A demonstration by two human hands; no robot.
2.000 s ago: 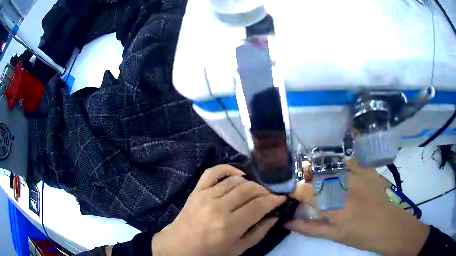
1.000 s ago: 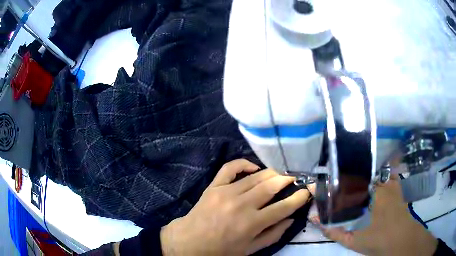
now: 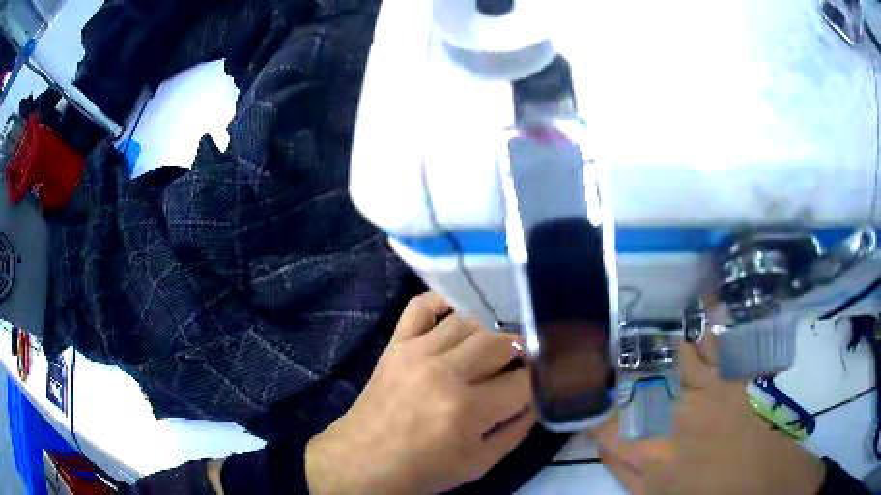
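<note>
The dark checked cloth (image 3: 280, 261) lies in a rumpled heap at left and centre. Its smooth black edge (image 3: 526, 459) curves out below my left hand. My left hand (image 3: 425, 411) has bent fingers gripping the cloth at the front of the sewing machine head (image 3: 676, 126); its fingertips are partly hidden by the shiny lever guard (image 3: 565, 280). My right hand (image 3: 700, 435) lies right of the guard, partly behind the grey-blue block (image 3: 649, 406); its fingertips are partly hidden, and no held thing shows. The needle and presser foot cannot be made out.
Thread snips (image 3: 781, 408) lie right of my right hand, with dark thread on the table beyond. The tension knob (image 3: 758, 343) juts from the head. A red container (image 3: 46, 164) stands on the grey motor box (image 3: 24, 256) at far left. A red crate (image 3: 75, 474) shows below left.
The view swung right and back, shifting the machine head in the picture. My left fingers are more bent than before. The black edge now shows below my left hand, no longer between my hands.
</note>
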